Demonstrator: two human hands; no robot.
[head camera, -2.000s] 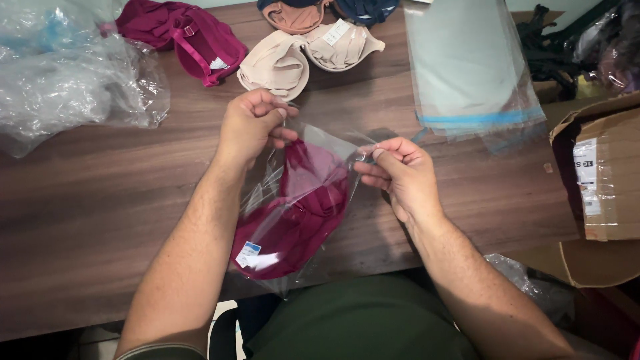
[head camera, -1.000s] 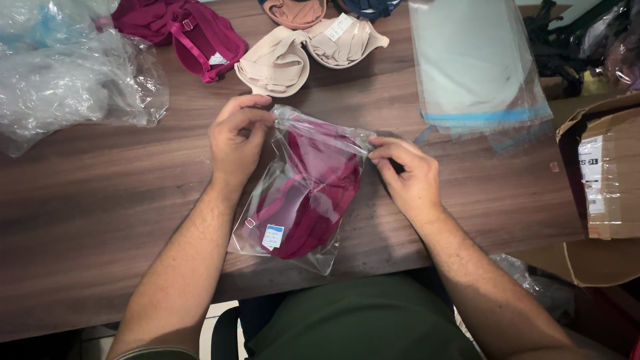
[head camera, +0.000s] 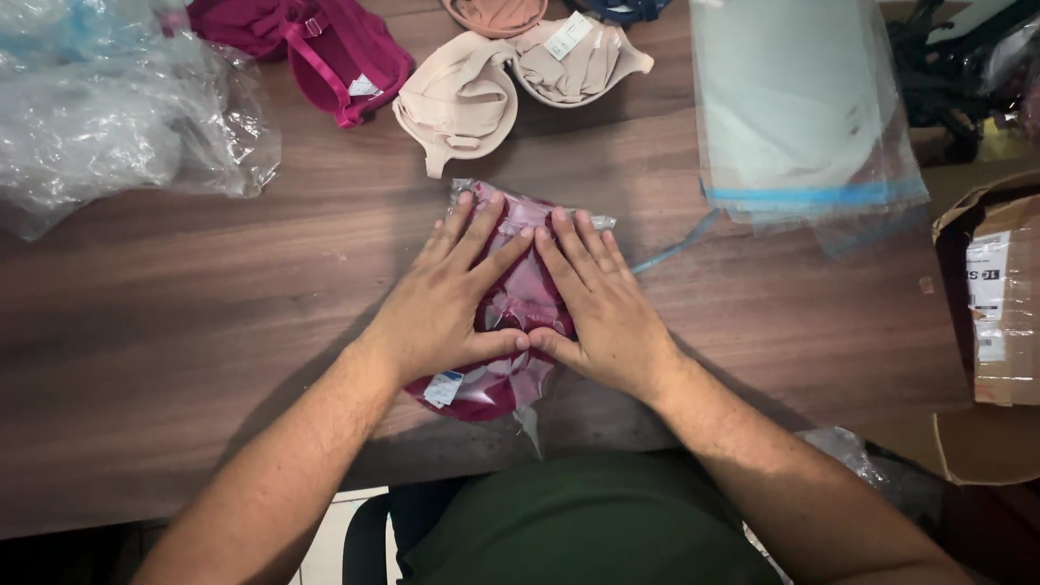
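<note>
A magenta bra in a clear plastic bag (head camera: 520, 301) lies flat on the wooden table (head camera: 325, 236). My left hand (head camera: 443, 296) rests palm down on the bag's left side, fingers spread. On its right side lies my right hand (head camera: 605, 305), also flat with the fingers extended. The two thumb tips meet over the lower part of the bag. A small tag (head camera: 443, 389) shows through the plastic at the lower left. Both hands press on the bag without gripping it, and they hide much of its two sides.
A beige bra (head camera: 459, 106) and another magenta bra (head camera: 349, 65) lie beyond my hands. Crumpled clear plastic (head camera: 122, 114) covers the far left. Flat clear bags with a blue strip (head camera: 812, 195) lie at the right, near a cardboard box (head camera: 1007, 325).
Both hands have let go of the bag's top corners and now lie flat on it. The bag, held up by its upper edge before, is pressed against the table.
</note>
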